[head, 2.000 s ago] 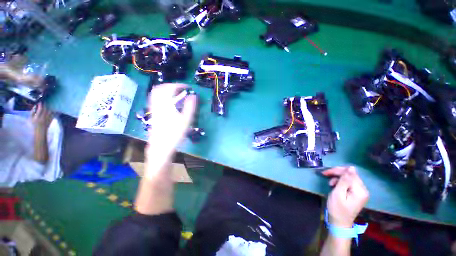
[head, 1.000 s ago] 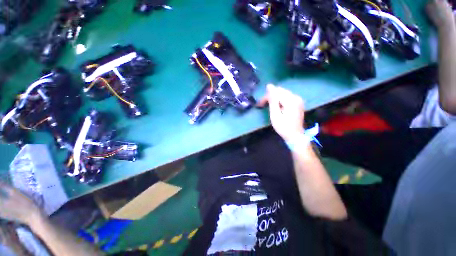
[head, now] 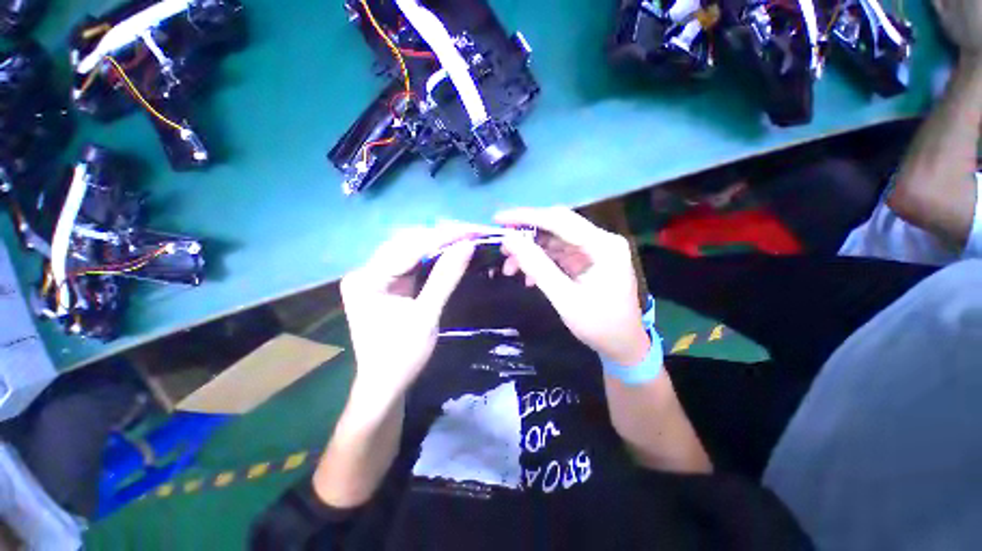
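Observation:
My left hand [head: 404, 296] and my right hand [head: 587, 282] are raised together in front of my chest, near the bench edge. Their fingertips pinch a thin, narrow white strip [head: 493, 236] between them; its far details are too small to tell. A light blue band [head: 637, 361] is on my right wrist. A black half-assembled unit [head: 447, 81] lies just beyond my hands on the green mat, untouched. It has a white ribbon cable [head: 450, 62] along its body, orange and red wires, a side arm at the left and a round barrel [head: 496, 147] at its near end.
More black units lie on the mat at left [head: 95, 242], upper left [head: 151, 65] and upper right [head: 775, 54]. A white box [head: 19, 334] stands at the left edge. A person's arm [head: 935, 161] and grey clothing [head: 894, 420] are close at right. A cardboard piece [head: 262, 373] lies below the bench.
My left hand has come in from the far left to meet my right hand, which has moved away from the central unit. A white strip now shows between them. The view has shifted closer.

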